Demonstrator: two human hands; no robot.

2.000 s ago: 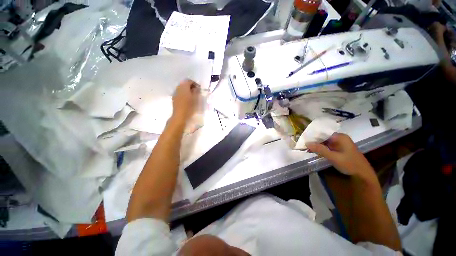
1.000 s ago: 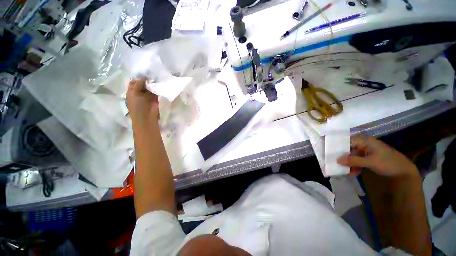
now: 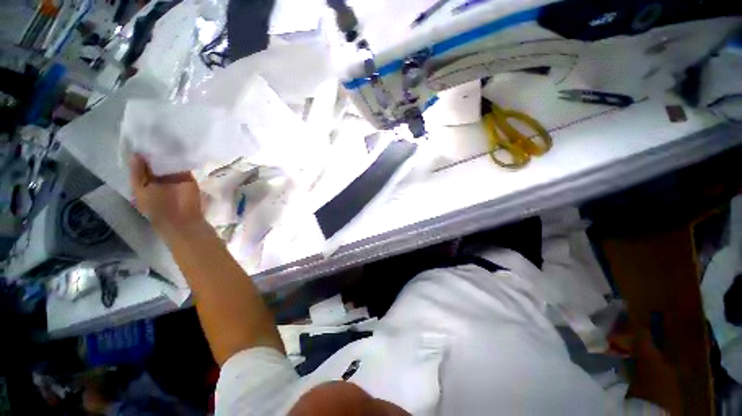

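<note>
My left hand (image 3: 167, 191) holds a white cut piece (image 3: 185, 136) raised over the left of the table. A dark curved fabric strip (image 3: 358, 191) lies on white backing, its upper end by the presser foot (image 3: 413, 122). Yellow-handled scissors (image 3: 517, 136) lie right of the needle area, their blades partly hidden under a white piece. Small dark snips (image 3: 598, 98) lie farther right. My right hand cannot be made out; only a dim part of the arm shows low at the right, by a brown box.
The white machine head (image 3: 456, 53) spans the top. Loose pale sheets (image 3: 252, 191) are heaped left of the strip. A small brown square (image 3: 676, 113) lies near the table's right edge (image 3: 569, 177). White scraps and a brown box (image 3: 651, 260) are below the table.
The view has shifted. My left hand has moved farther left with a white piece. My right hand, earlier holding a white piece at the table's front edge, has dropped out of sight; the scissors are uncovered.
</note>
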